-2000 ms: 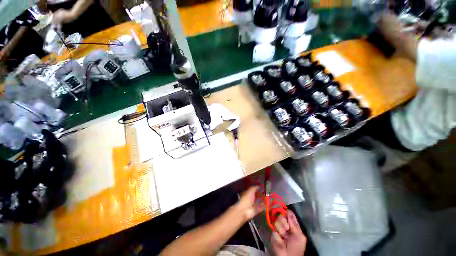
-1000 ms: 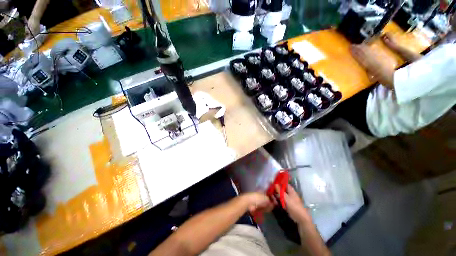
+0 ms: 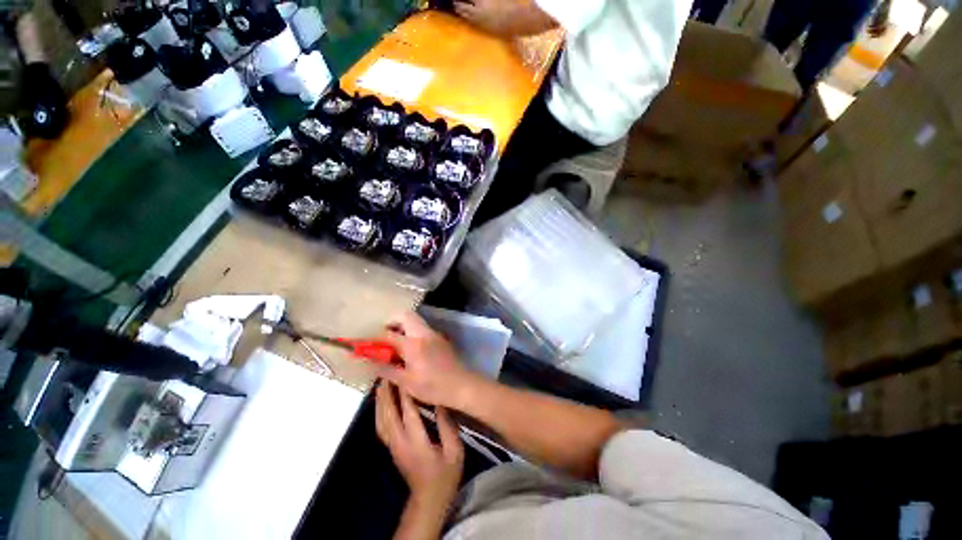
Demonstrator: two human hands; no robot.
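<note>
My right hand (image 3: 427,364) is at the bench's front edge, closed on the red handle of a hand tool (image 3: 371,351). The tool's thin dark shaft points left over the cardboard towards a crumpled white cloth (image 3: 216,322). My left hand (image 3: 420,448) is just below the right one, beside the bench edge. Its fingers point up and look slightly apart, with nothing seen in it. A thin pen-like tool (image 3: 314,357) lies on the cardboard near the cloth. The tool's exact type cannot be told.
A clear tray (image 3: 448,264) of black units stands beyond my hands. The screw feeder (image 3: 106,432) is at lower left on white paper (image 3: 269,454), under a blurred black driver (image 3: 116,348). Stacked clear trays (image 3: 559,280) sit low at right. A person's sleeve (image 3: 622,63) is at the top.
The view has swung right and tilted. The red-handled tool has moved from between both hands below the bench to the benchtop by the cloth, in my right hand; my left hand has come off it.
</note>
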